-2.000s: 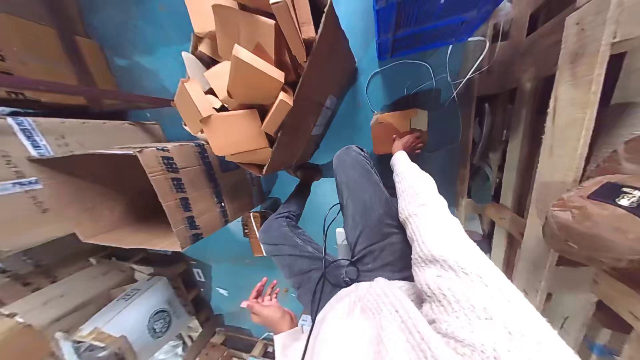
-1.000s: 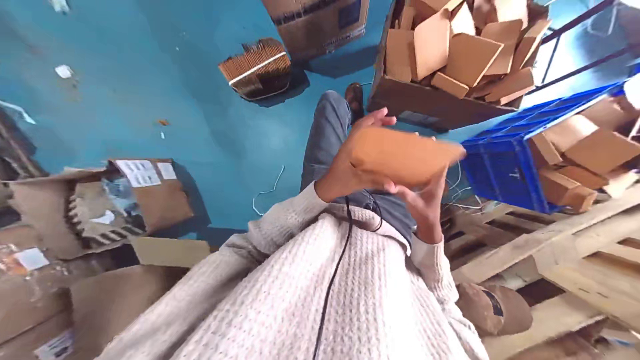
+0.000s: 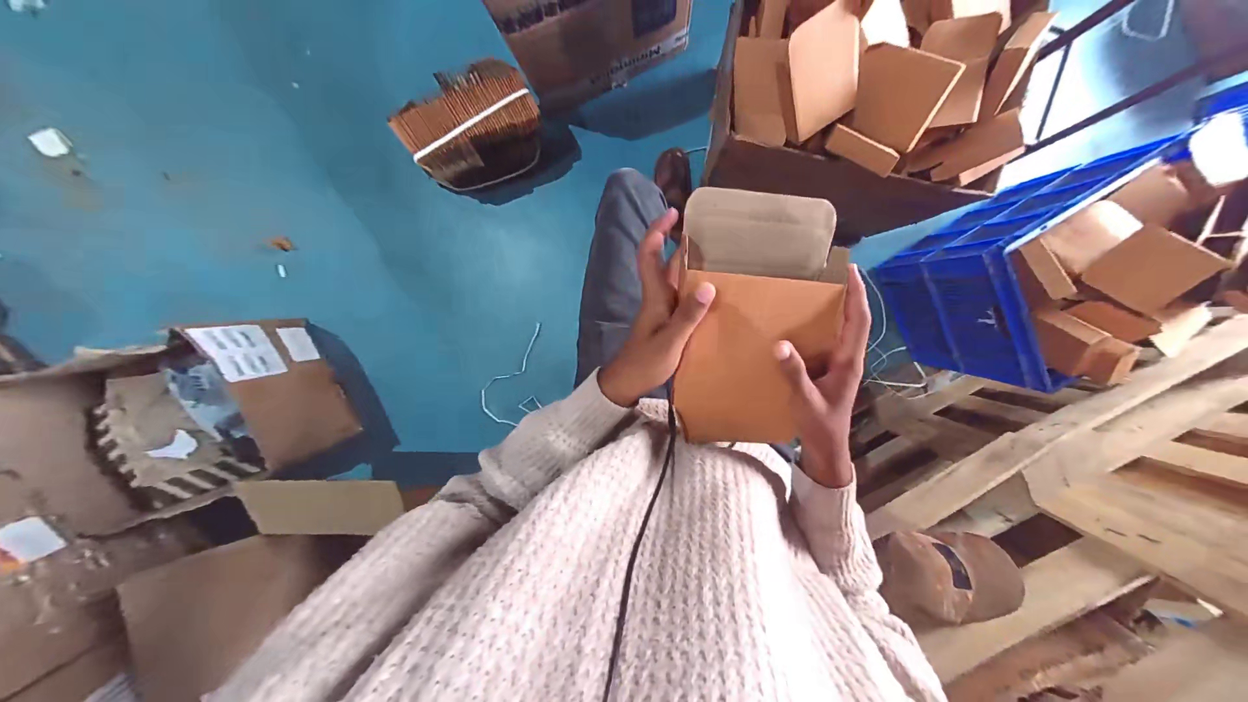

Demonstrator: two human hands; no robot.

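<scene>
A small brown cardboard box is held in front of my torso, its top flap raised and pointing away from me. My left hand grips its left side, thumb on the front face. On the right side my right hand holds it, with the thumb on the face and fingers along the edge. Beyond my hands stands a large carton full of small cardboard boxes. A bundle of flat cardboard tied with a white strap lies on the blue floor.
A blue plastic crate with small boxes lies at the right, beside wooden pallets. A brown cap rests on the pallets. Opened cartons are at the left. White string lies on the floor. Another carton stands at the top.
Two seconds ago my right hand was at a box near the floor and my left was apart from it; now both hold a box. Its flap now shows raised. The view has turned strongly.
</scene>
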